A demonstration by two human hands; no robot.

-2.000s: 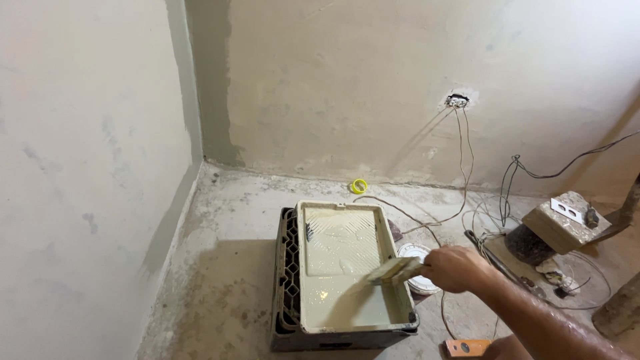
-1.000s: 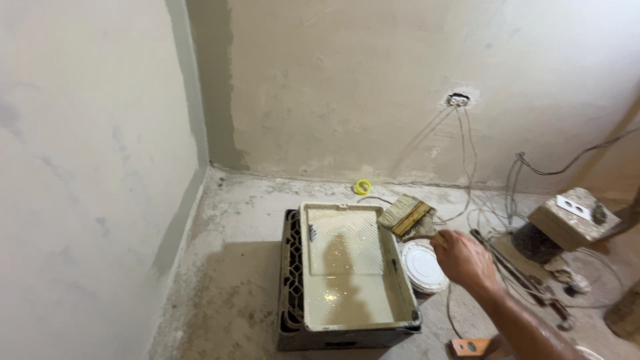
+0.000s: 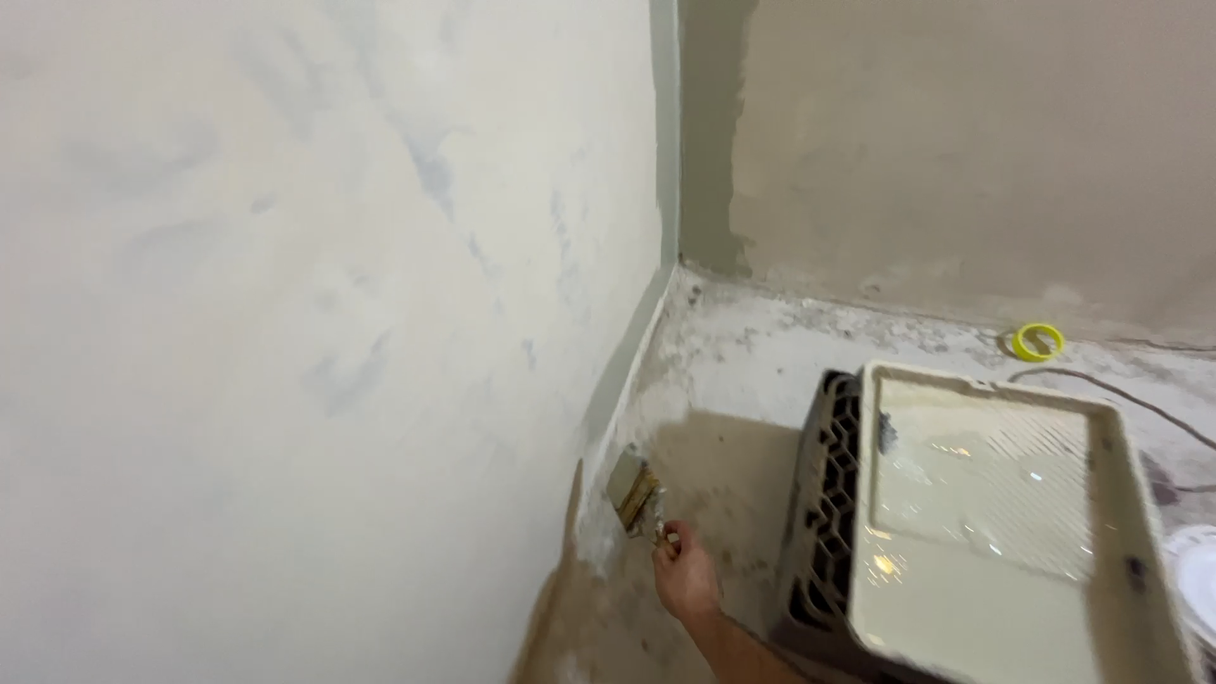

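My right hand (image 3: 686,575) reaches up from the bottom and grips the handle of a wide, flat paintbrush (image 3: 635,492). Pale grey-green paint coats its bristles, which are beside the foot of the left wall; contact with the wall cannot be told. To the right of my hand, a paint tray (image 3: 866,494) with a ribbed slope holds wet, pale paint. It rests on a dark plastic crate (image 3: 825,503) with a honeycomb side. A darker painted strip (image 3: 711,142) runs down the wall corner and continues along the base of the left wall. My left hand is out of the frame.
A yellow ring, perhaps a tape roll (image 3: 1037,342), lies on the floor near the back wall. A cable (image 3: 1111,385) trails behind the tray. A white lid or container (image 3: 1199,575) stands at the right edge. The left wall (image 3: 332,380) rises close beside my hand.
My right hand has carried the brush from beside the tray's right side over to the left wall's base. Earlier, the brush was over the tray. The view has swung left.
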